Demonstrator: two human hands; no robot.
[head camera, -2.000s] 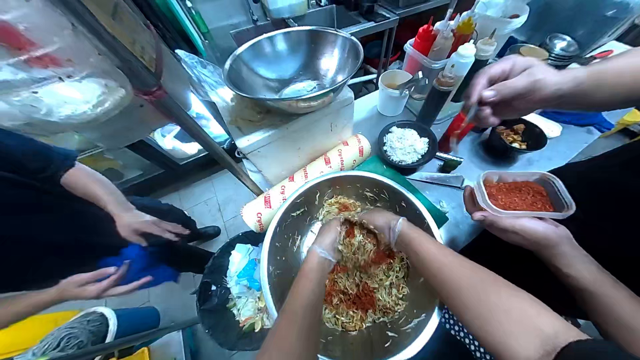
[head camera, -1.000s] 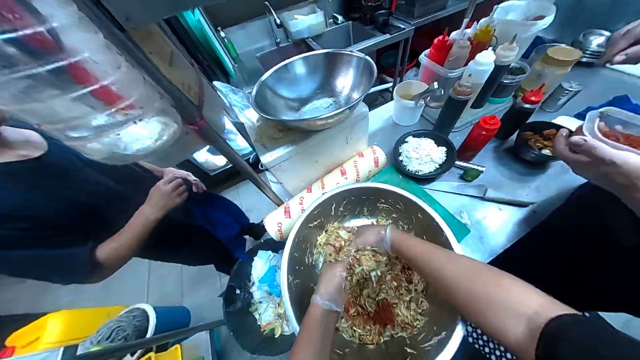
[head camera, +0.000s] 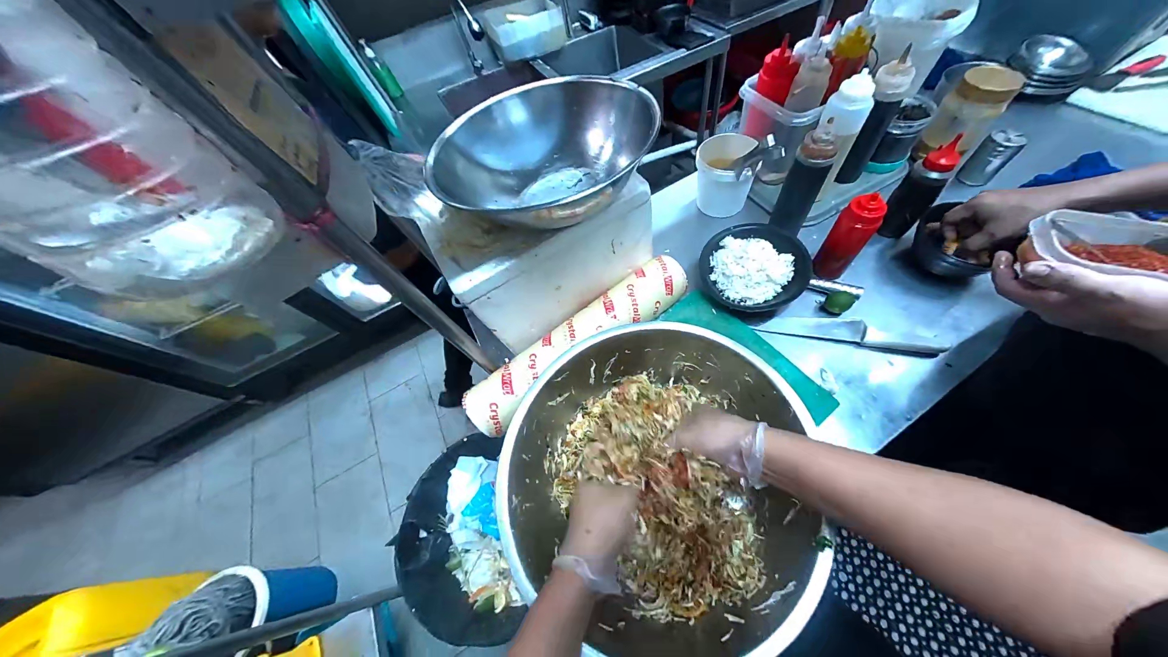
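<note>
A large steel mixing bowl (head camera: 812, 566) holds a heap of shredded vegetables (head camera: 693, 547) streaked with red seasoning. My left hand (head camera: 602, 520), in a clear plastic glove, is sunk in the near left side of the heap, its fingers covered by shreds. My right hand (head camera: 716, 438), gloved the same way, reaches into the heap's upper right; its fingertips are blurred and partly buried. Behind the bowl lie a roll of plastic wrap (head camera: 584, 342) and a green cutting board (head camera: 812, 392). A knife (head camera: 858, 334) and a black bowl of white crumbly food (head camera: 753, 271) are beside them.
An empty steel bowl (head camera: 547, 155) stands on a white block. Sauce bottles (head camera: 849, 235) crowd the counter. At right, a co-worker's hands hold a tub of red seasoning (head camera: 1109, 246) and reach into a black bowl (head camera: 940, 260). A waste bin (head camera: 424, 566) and mop bucket (head camera: 297, 593) stand at lower left.
The red seasoning, in bright patches on the heap before, is now spread through it. The person at left is out of view. The co-worker's right hand has moved into the small black bowl.
</note>
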